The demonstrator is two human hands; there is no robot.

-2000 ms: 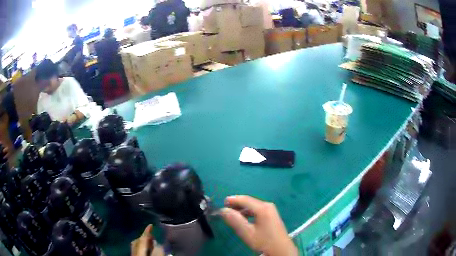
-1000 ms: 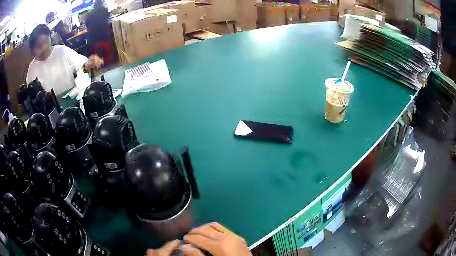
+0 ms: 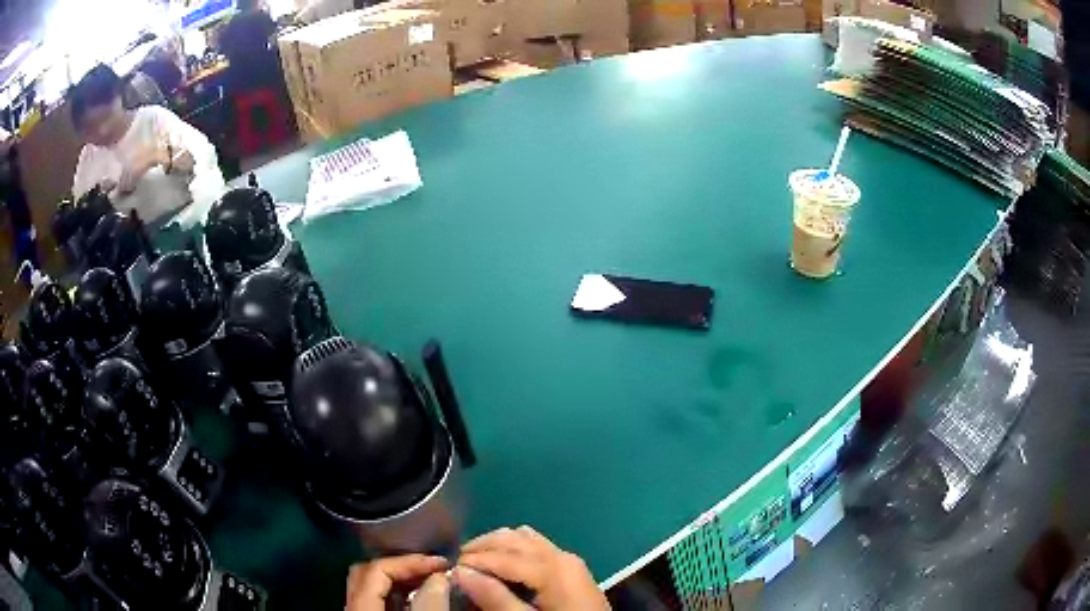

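A PTZ camera with a glossy black ball head (image 3: 362,420) stands at the table's near edge, its silver-grey base pointing toward me. A black flat antenna (image 3: 448,403) sticks up at its right side. My left hand (image 3: 397,581) and my right hand (image 3: 526,573) meet at the near end of the base, at the bottom of the picture. The fingertips of both hands pinch together on a small dark piece at the bracket. The fingers hide most of it, and the picture's edge cuts off both hands.
Many more black cameras (image 3: 179,304) cluster at the left. A smartphone (image 3: 645,301) and an iced drink cup (image 3: 821,224) stand on the green table (image 3: 574,179). A white bag (image 3: 361,177) lies beyond the cameras. Flat packaging (image 3: 944,113) is stacked at far right. A person (image 3: 144,155) sits at far left.
My right hand has moved from the camera's right side down to the base, beside my left hand. The camera head has tilted, and its antenna now stands away from it.
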